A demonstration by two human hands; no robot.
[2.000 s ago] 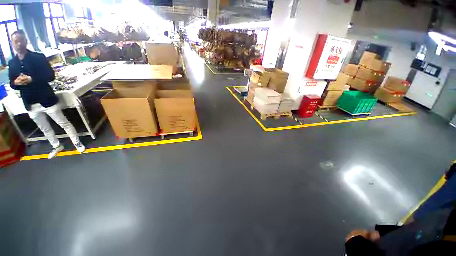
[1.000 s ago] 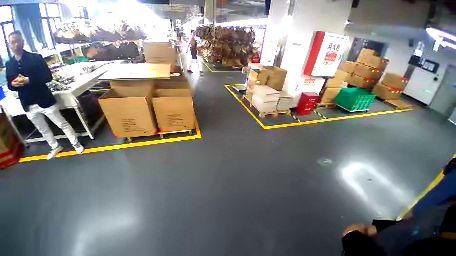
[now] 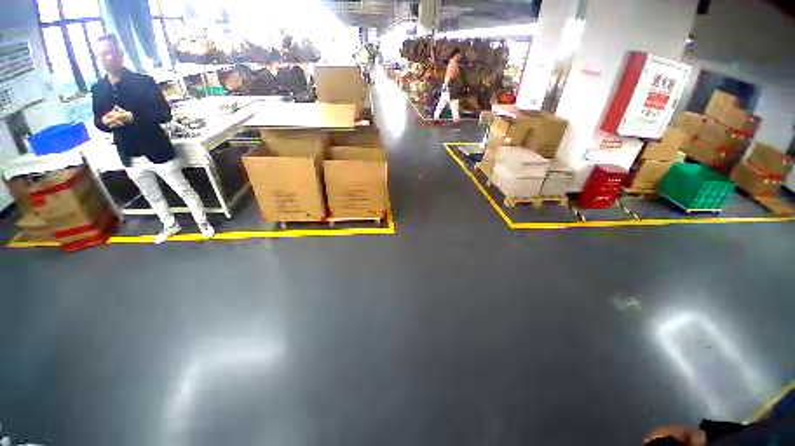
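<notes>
Neither of my hands is in view. Nearest in front, across the floor, two open brown cartons (image 3: 285, 187) stand side by side on low wheeled trolleys. A person in a dark jacket (image 3: 135, 113) and white trousers stands left of them, facing me with hands together. Behind them is a long white worktable (image 3: 202, 144) with small grey-dark pieces. At the bottom right edge, a hand (image 3: 676, 435) with a black sleeve is cut off; it appears to belong to a person beside me.
A blue bin (image 3: 59, 138) sits on the left table, above a red-banded carton (image 3: 74, 205). Right of the aisle are stacked cartons (image 3: 545, 132), a red box (image 3: 601, 187), a green crate (image 3: 697, 187) and a pillar's fire cabinet (image 3: 647, 96). Another person (image 3: 450, 85) walks near hanging bags (image 3: 488, 70).
My view has turned left, so the scene sits further right. The person in the aisle has moved towards the hanging bags. The neighbouring hand shows lower at the edge.
</notes>
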